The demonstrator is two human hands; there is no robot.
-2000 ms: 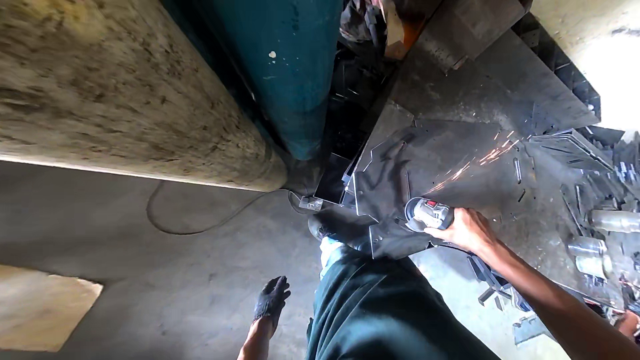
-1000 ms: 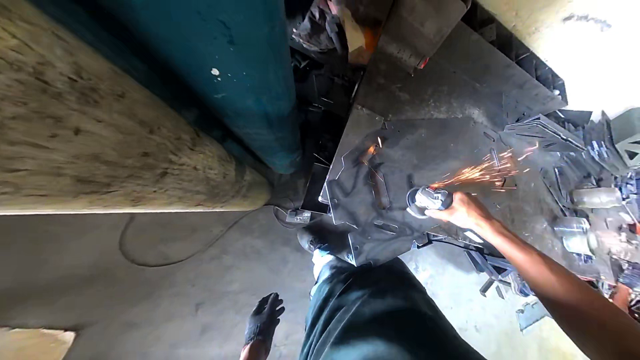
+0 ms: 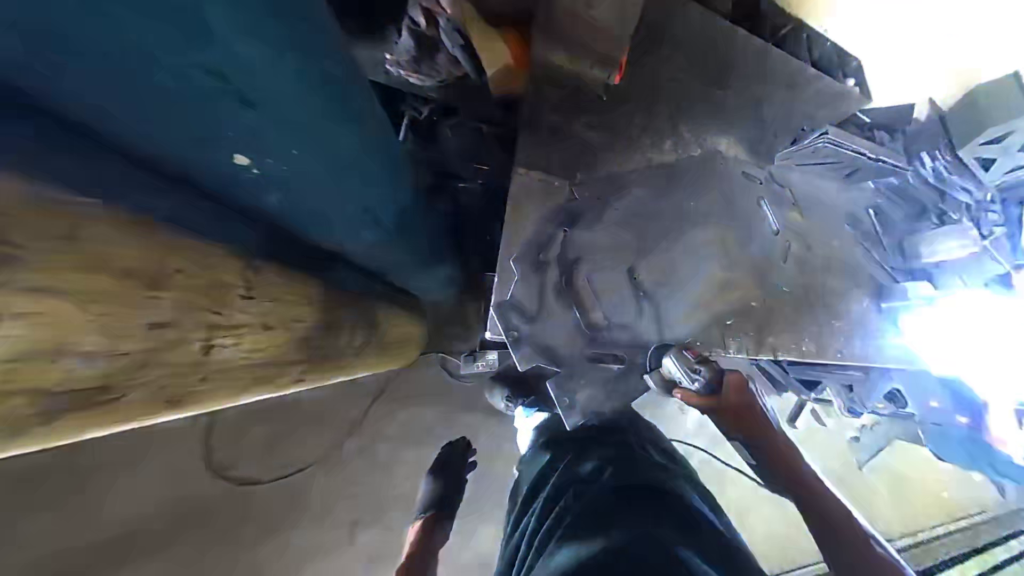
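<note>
My right hand (image 3: pixel 724 400) is closed around an angle grinder (image 3: pixel 690 370), whose disc is at the near edge of a dark steel plate (image 3: pixel 680 248) on the worktable. No sparks show at the disc. The plate has slots and a notched left edge. My left hand (image 3: pixel 450 478), in a dark glove, hangs over the floor to the left of my leg, holding nothing, with its fingers loosely apart. A power socket box (image 3: pixel 480 362) lies on the floor beside my shoe.
A thick tan column (image 3: pixel 200 328) and a teal one (image 3: pixel 304 152) stand at the left. Cut metal pieces (image 3: pixel 848 152) are piled at the right, near a very bright bluish-white glare. A cable (image 3: pixel 256 480) curves over the floor.
The grinder in my right hand has moved from over the plate to its near edge, and its sparks have stopped. A bright glare has appeared at the right.
</note>
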